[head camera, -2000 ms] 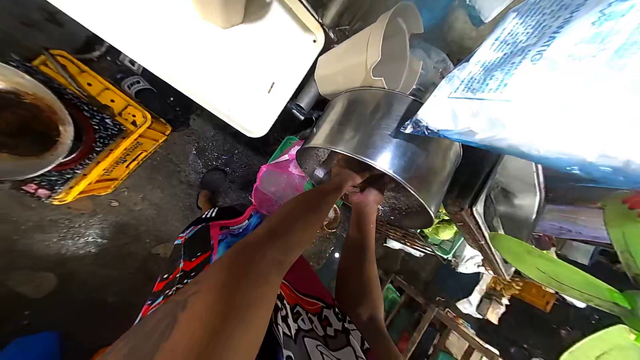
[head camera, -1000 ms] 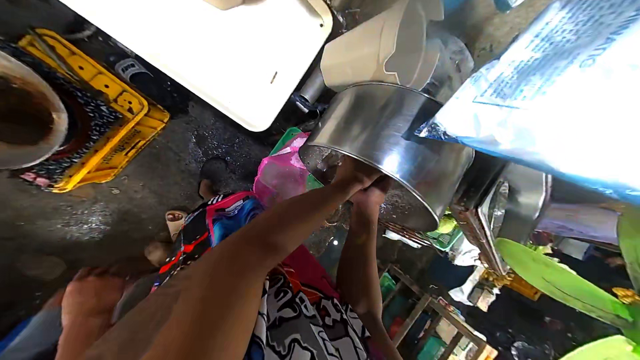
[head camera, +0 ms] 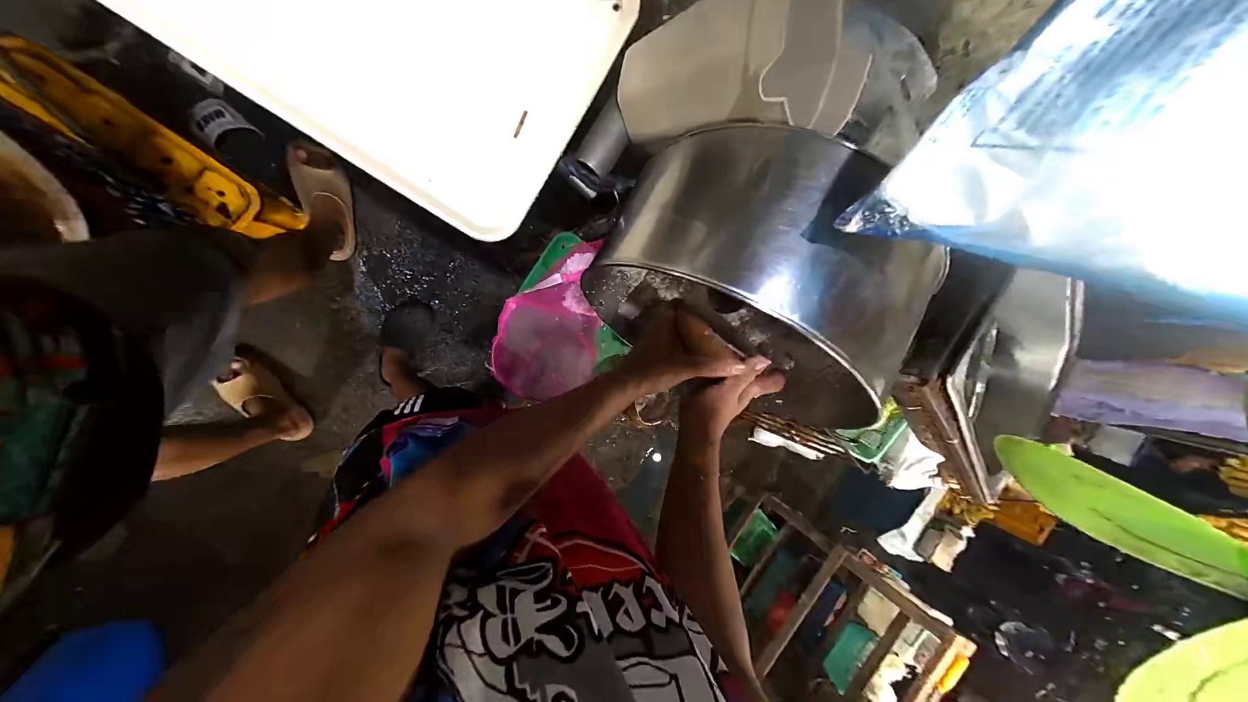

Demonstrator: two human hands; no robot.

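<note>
A large shiny metal pot (head camera: 756, 205) lies tilted, its open mouth towards me and its inside wet. My left hand (head camera: 687, 346) is at the mouth, with some fingers bent inward. Against it, just inside the lower rim, is my right hand (head camera: 723, 395); the hands touch or overlap. Whether anything small is held between the fingers cannot be told. A pink mesh strainer or basket (head camera: 548, 341) sits left of the pot's mouth, beside a green plastic thing (head camera: 551, 258). Behind the pot leans a beige plastic container (head camera: 731, 68).
A white tray-like panel (head camera: 419, 88) fills the upper left, near a yellow crate (head camera: 146, 127). Another person's slippered foot (head camera: 258, 395) is on the wet floor at left. A blue-white plastic bag (head camera: 1092, 146) hangs close at upper right, above green leaves (head camera: 1121, 507) and a wooden rack (head camera: 829, 585).
My hands have moved from deeper in the pot to nearer its lower rim, so more of the fingers shows. Another person has come further into view at the left, by the yellow crate.
</note>
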